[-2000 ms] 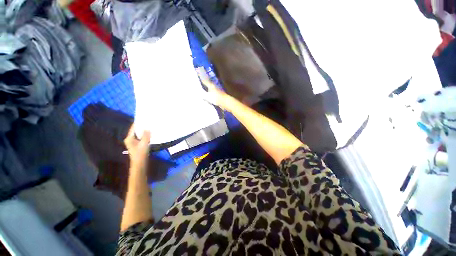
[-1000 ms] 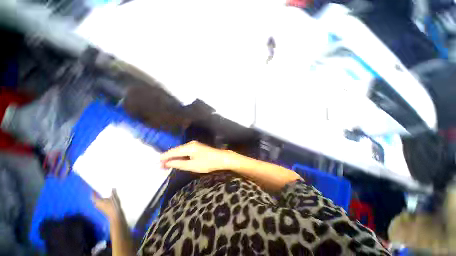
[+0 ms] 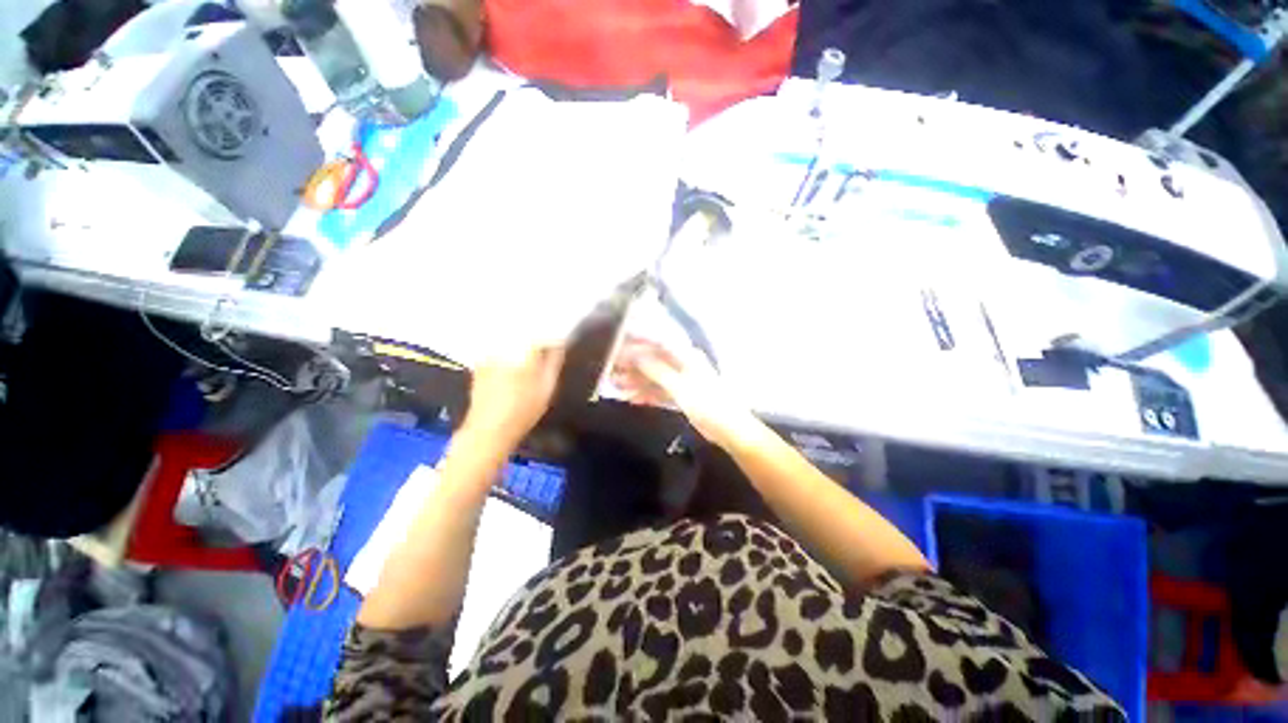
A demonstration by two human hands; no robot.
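Note:
My left hand (image 3: 514, 384) is at the table's front edge, on the near edge of the white-faced pieces (image 3: 565, 184). Glare hides its fingertips, so its grip is unclear. My right hand (image 3: 667, 379) is just right of it, fingers curled on a small white-faced piece (image 3: 639, 328) with a dark edge. A dark cut piece (image 3: 591, 342) shows between the hands. The sewing machine (image 3: 918, 156) stands to the right, its needle area just beyond my right hand. A black coiled strap (image 3: 706, 212) lies left of the needle area.
A grey-white box with a round fan grille (image 3: 226, 120), orange-red scissors (image 3: 339, 181) and a phone-like dark object (image 3: 226, 252) are at left. A blue crate (image 3: 311, 650) with white sheets (image 3: 509, 565) and scissors (image 3: 307, 579) is below left. A blue bin (image 3: 1045, 593) is below right. Red cloth (image 3: 622, 50) lies behind.
The view has swung from the blue crate to the machine table. Both hands have left the white sheets on the crate and are now at the table's front edge.

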